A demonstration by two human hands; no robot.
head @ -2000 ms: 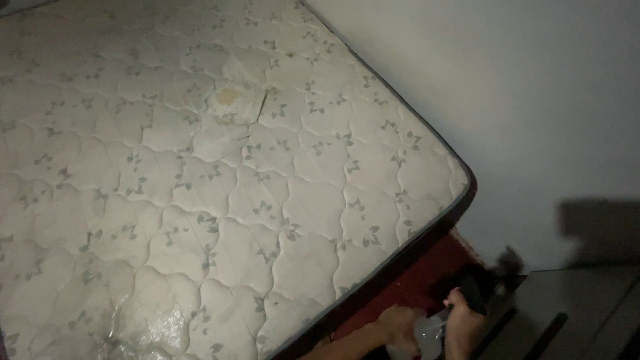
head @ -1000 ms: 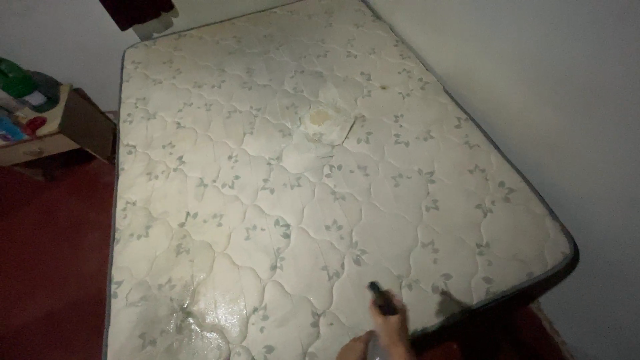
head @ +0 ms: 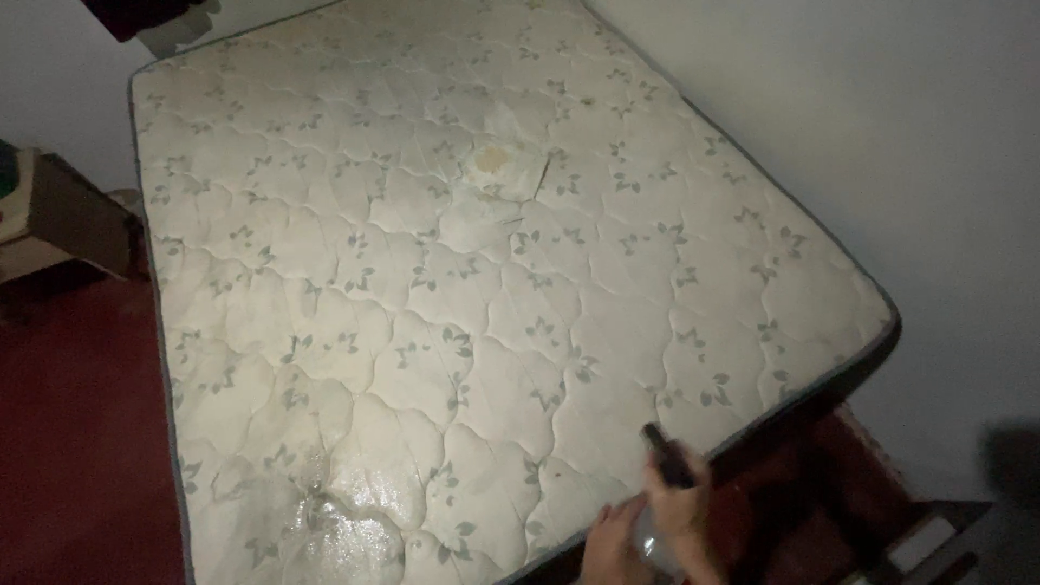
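A spray bottle [head: 654, 540] with a black spray head and a clear body is held at the lower right, over the near edge of a quilted mattress [head: 504, 301] with a leaf print. My right hand [head: 681, 508] grips it around the neck, just below the head. Against the bottle's body lies my left hand [head: 611, 543], its fingers partly hidden. A shiny wet patch [head: 357, 508] marks the mattress at the lower left. Farther up, a worn patch with a yellowish spot [head: 491, 160] shows beside a short slit in the cover.
Pale walls [head: 821, 106] stand at the right and behind the mattress. A small wooden cabinet [head: 77, 215] is at the left on a red floor [head: 73, 431]. Dark slatted furniture [head: 922, 544] fills the lower right corner. Dark red cloth [head: 130, 15] hangs at the top left.
Both hands, with the bottle, have moved from beyond the mattress's corner to its near edge. The view has swung to show more of the left side.
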